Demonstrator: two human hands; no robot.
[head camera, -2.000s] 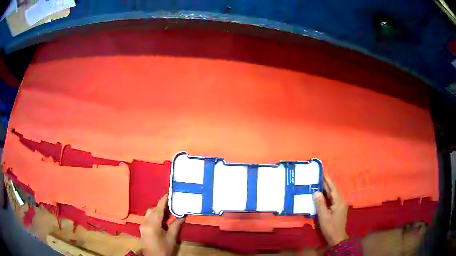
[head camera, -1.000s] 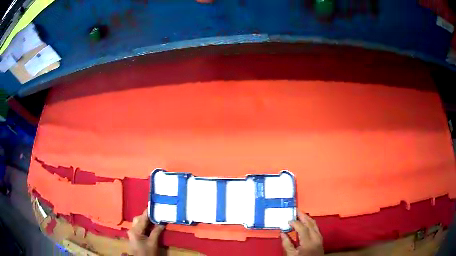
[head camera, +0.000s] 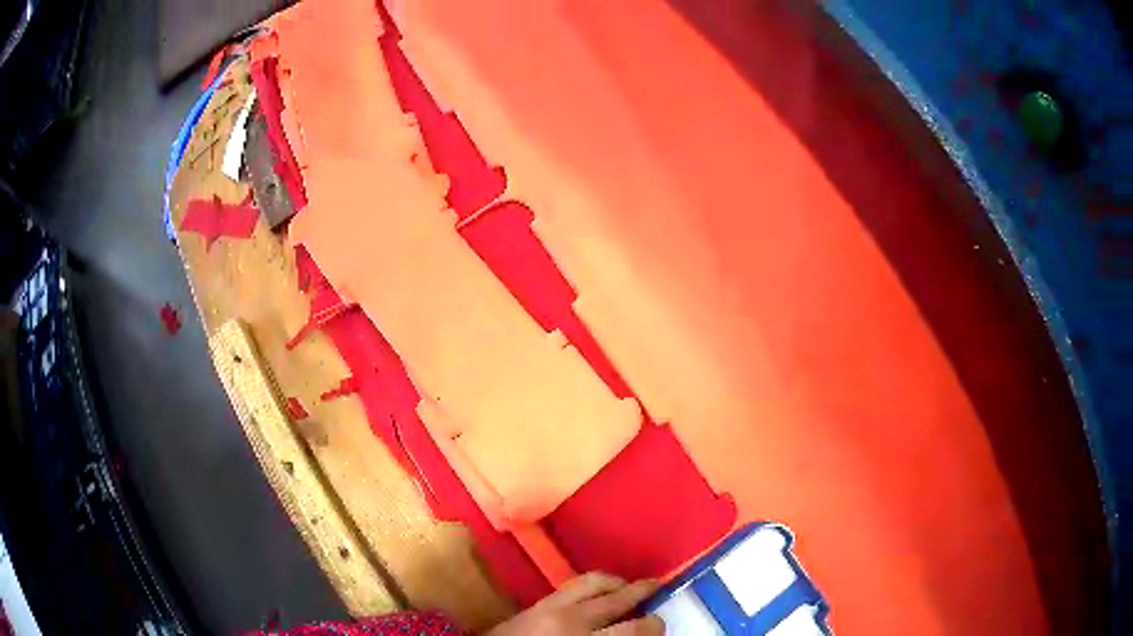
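Observation:
The blue-and-white cutting die (head camera: 760, 574) lies on the orange-red sheet material (head camera: 696, 249) at the bottom edge, and only its left end shows. My left hand (head camera: 578, 609) is at the bottom edge, partly cut off, with its fingers against the die's near left corner. My right hand is out of the picture. An orange panel (head camera: 522, 422) with a stepped outline lies on the sheet beyond the die. A bare dark red layer (head camera: 646, 503) shows between panel and die.
The wooden front board (head camera: 292, 360) runs along the left, with red scraps (head camera: 219, 219), a dark metal bar (head camera: 266, 174) and a pale drilled strip (head camera: 288, 466). The blue press beam (head camera: 1056, 199) with a green knob (head camera: 1040, 119) is at right. Dark floor lies left.
The view has turned and shifted toward the bed's left end. The die now sits at the bottom edge, mostly cut off. My right hand has left the picture; my left hand stays by the die's left end.

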